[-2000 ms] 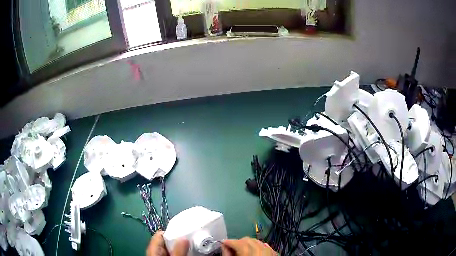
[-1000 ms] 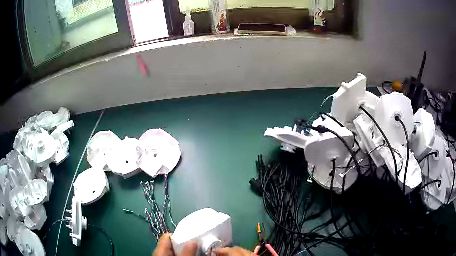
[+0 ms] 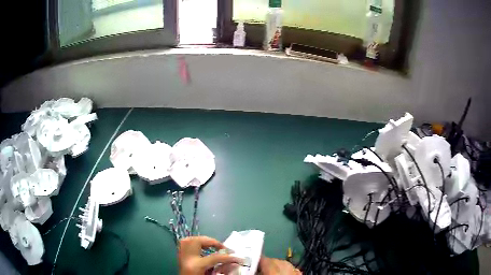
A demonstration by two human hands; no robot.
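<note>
A white plastic housing (image 3: 250, 246) is held at the bottom centre, tilted, with its flatter face partly turned to me. My left hand (image 3: 202, 258) grips it from the left, fingers across its lower part. My right hand (image 3: 277, 267) is at its right side, cut off by the bottom edge; its fingertips are hidden behind the housing. A bunch of thin lead wires (image 3: 183, 215) lies just above my left hand. The small orange tip of the pliers (image 3: 289, 252) shows right of the housing.
White housings stand in a row (image 3: 156, 161) at centre left, with a pile (image 3: 46, 180) at far left. A ribbed housing (image 3: 90, 223) stands on edge at left. Black cables (image 3: 317, 231) lie right of my hands, beside a pile of cabled housings (image 3: 371, 188). Bottles (image 3: 273, 29) stand on the sill.
The housing has been turned, so its round collar no longer shows. My left fingers now reach across it. The whole view has shifted, with the bench things lying further right in the picture.
</note>
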